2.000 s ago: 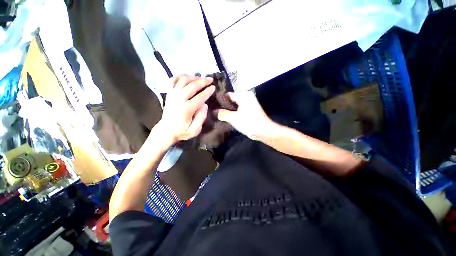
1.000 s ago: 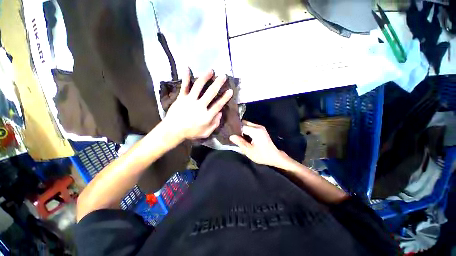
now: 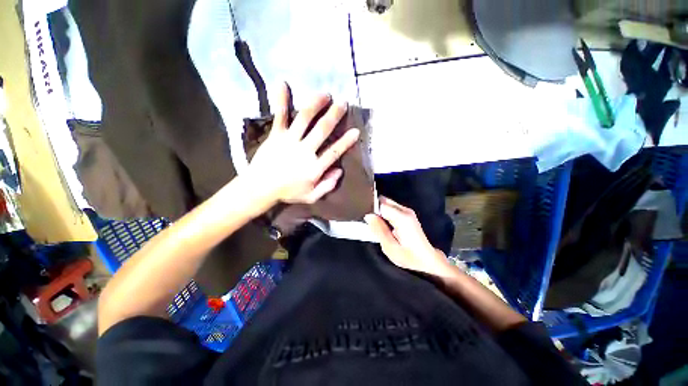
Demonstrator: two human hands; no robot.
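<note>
A hand-sized brown piece [image 3: 353, 170] lies on the pale pocketing [image 3: 298, 53] near the table's front edge. My left hand [image 3: 298, 158] lies flat on the brown piece with its fingers spread, gripping nothing. My right hand [image 3: 403, 230] pinches the right edge of the brown piece and pale cloth between thumb and fingers. A narrow dark slit [image 3: 253, 75] runs down the pale cloth above my left hand. The large dark brown panel [image 3: 143, 90] hangs over the table edge at the left.
The white table [image 3: 445, 113] extends right. Green snips [image 3: 596, 87] lie on pale scrap cloth [image 3: 558, 121]. A grey rounded piece [image 3: 524, 38] is at the upper right. Blue crates [image 3: 554, 226] stand below right, and another [image 3: 136, 237] at lower left, with a red-orange scrap [image 3: 216, 303].
Since the earliest frame, my left hand has flattened and spread over the brown piece, which now lies smoother. My right hand has moved down along its right edge. The camera view has also shifted.
</note>
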